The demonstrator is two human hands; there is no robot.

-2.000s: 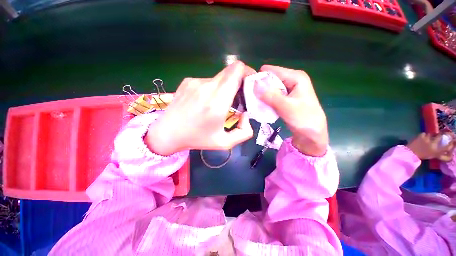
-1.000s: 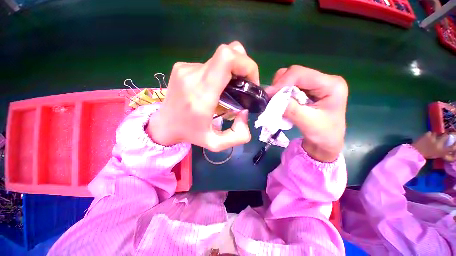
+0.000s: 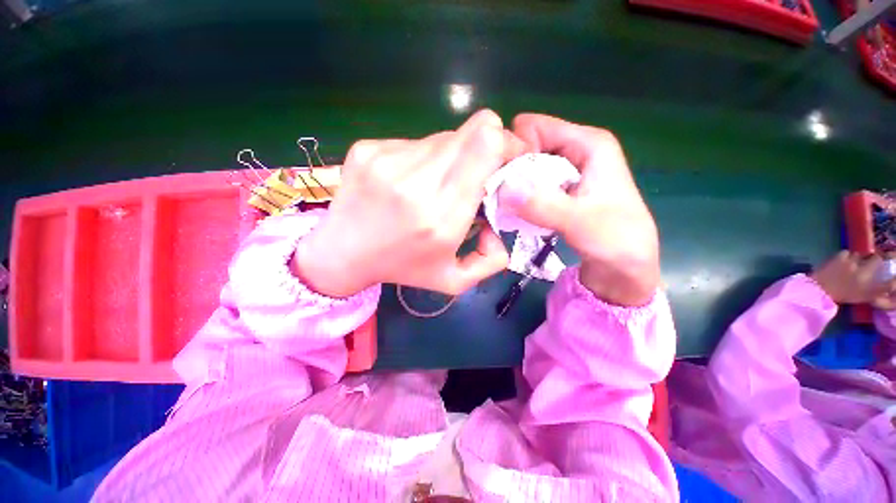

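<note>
My left hand (image 3: 413, 211) is bare and closed on the dark housing, which is almost wholly hidden behind my fingers; only a dark sliver shows near my thumb. My right hand (image 3: 594, 211) pinches a crumpled white cloth (image 3: 531, 187) and presses it against the housing side, touching my left fingers. Below the hands, a black pen (image 3: 513, 295) lies on the bench across a white scrap (image 3: 533, 257).
A red compartment tray (image 3: 150, 285) lies at left, with yellow binder clips (image 3: 280, 193) at its far right corner. A thin hoop (image 3: 427, 312) lies under my left hand. A blue bin (image 3: 108, 427) is below the tray. A neighbour's hand (image 3: 850, 277) is at right.
A second ago the glossy black housing showed between my hands, with the cloth apart from it. Now my right hand has moved left and the cloth covers that place.
</note>
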